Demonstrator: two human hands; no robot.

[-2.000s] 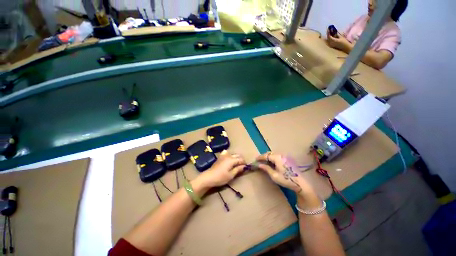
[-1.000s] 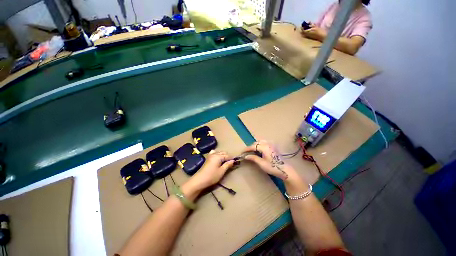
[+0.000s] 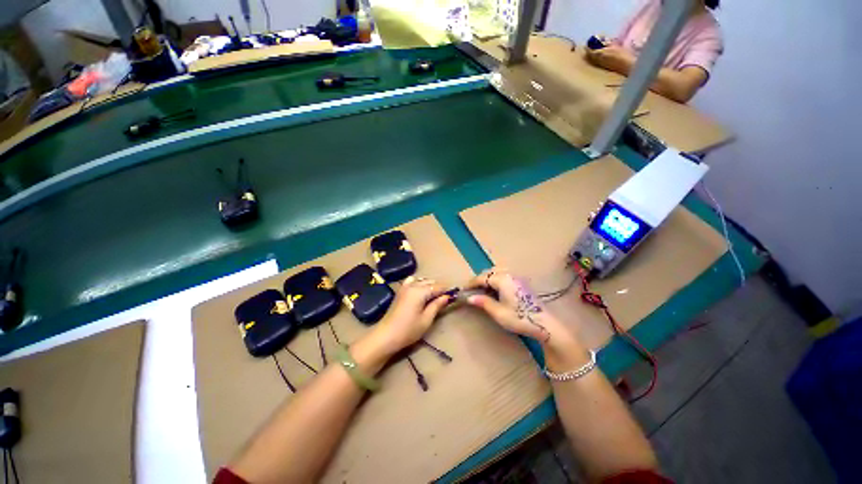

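Several black units with yellow marks lie in a slanting row on a cardboard sheet; the rightmost unit is nearest my hands. Their thin leads point toward me, some passing under my left arm. My left hand holds a small dark lead connector between its fingertips. My right hand meets it fingertip to fingertip, gripping the end of a thin grey test cable. The cable runs to a white-grey tester with a lit blue screen. The exact joint between connector and cable is partly hidden by fingers.
A green conveyor behind the cardboard carries spaced black units. Red and black tester wires hang over the bench's right edge. Another cardboard sheet with a unit lies at left. A person in pink sits at the back right.
The camera view has shifted. My hands stay together at the same place beside the row of units, with only small finger movements. The units on the cardboard have not moved.
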